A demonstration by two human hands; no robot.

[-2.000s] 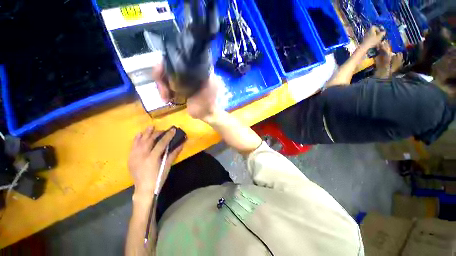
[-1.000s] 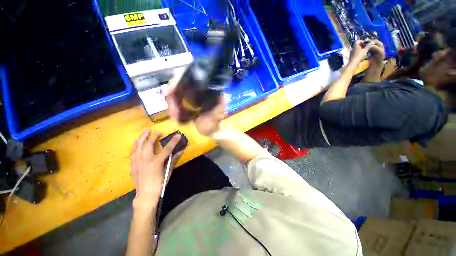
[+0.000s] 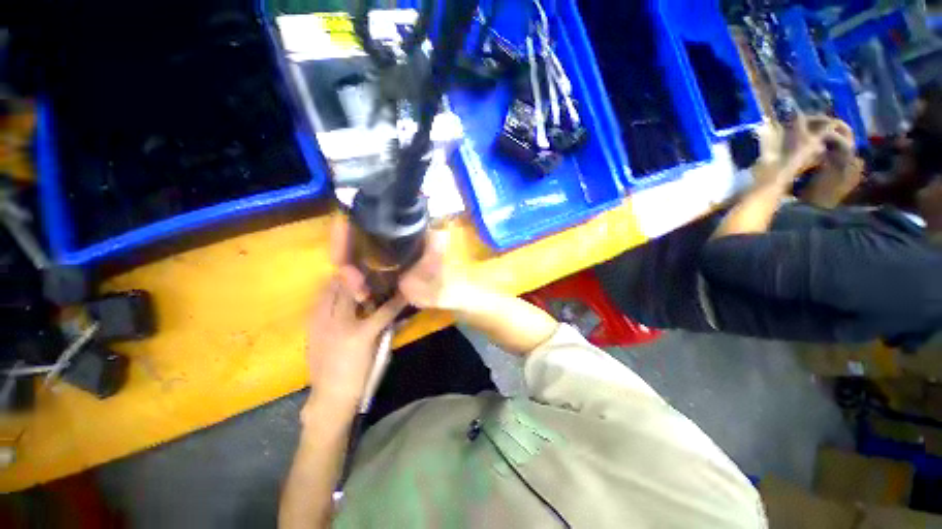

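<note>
My right hand (image 3: 421, 277) is wrapped round the lower end of the black electric screwdriver (image 3: 390, 217), which stands roughly upright over the bench's front edge. My left hand (image 3: 346, 329) lies on the bench just below the driver, fingers at its lower end. The black housing under the left fingers is mostly hidden by the hands and driver. A pale cable (image 3: 378, 364) runs from there down along my left wrist. Whether the driver's tip touches the housing cannot be seen. The picture is blurred here.
The white screw feeder (image 3: 320, 103) stands behind the driver. A large blue bin (image 3: 186, 222) of dark parts is left, a blue bin (image 3: 537, 212) of cabled subassemblies right. Loose black housings (image 3: 122, 313) lie at left on the yellow bench (image 3: 227, 351). A coworker's arm (image 3: 759, 207) is at right.
My right hand has brought the screwdriver down and towards me, from in front of the feeder to my left hand. The housing is now mostly covered. The whole view has shifted slightly.
</note>
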